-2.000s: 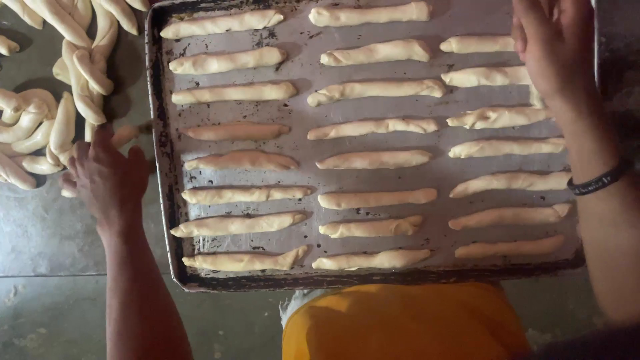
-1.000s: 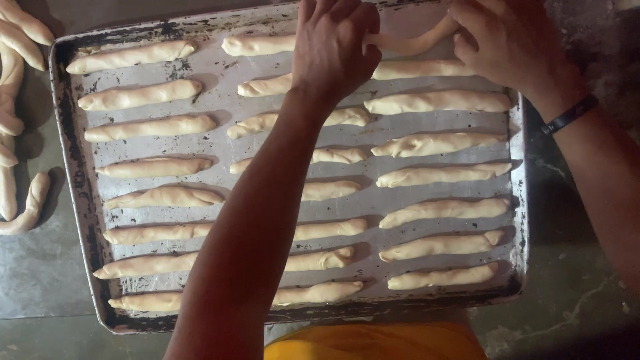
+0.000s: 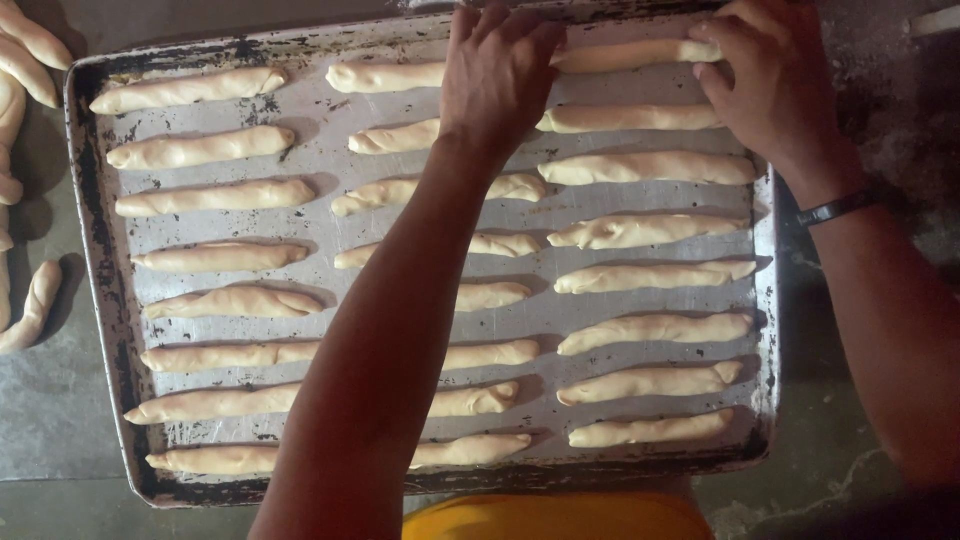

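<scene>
A worn metal baking tray (image 3: 315,277) carries three columns of raw dough sticks. At the top of the right column lies one dough stick (image 3: 637,55), with a hand at each end. My left hand (image 3: 499,71) is at its left end, fingers bent, their tips partly hidden. My right hand (image 3: 765,75), with a dark wristband (image 3: 836,208), has thumb and fingers around its right end. Just below is another dough stick (image 3: 630,118). My left forearm crosses the middle column and hides parts of several sticks.
More dough strips (image 3: 30,311) lie on the dark worktop (image 3: 52,420) left of the tray. A pale object (image 3: 934,22) is at the top right edge. Yellow cloth (image 3: 555,517) shows below the tray's near rim.
My left hand, first at the dough pile left of the tray, has moved to the tray's top right area. The dough stick between both hands, bent one second ago, now lies straighter. The view has shifted.
</scene>
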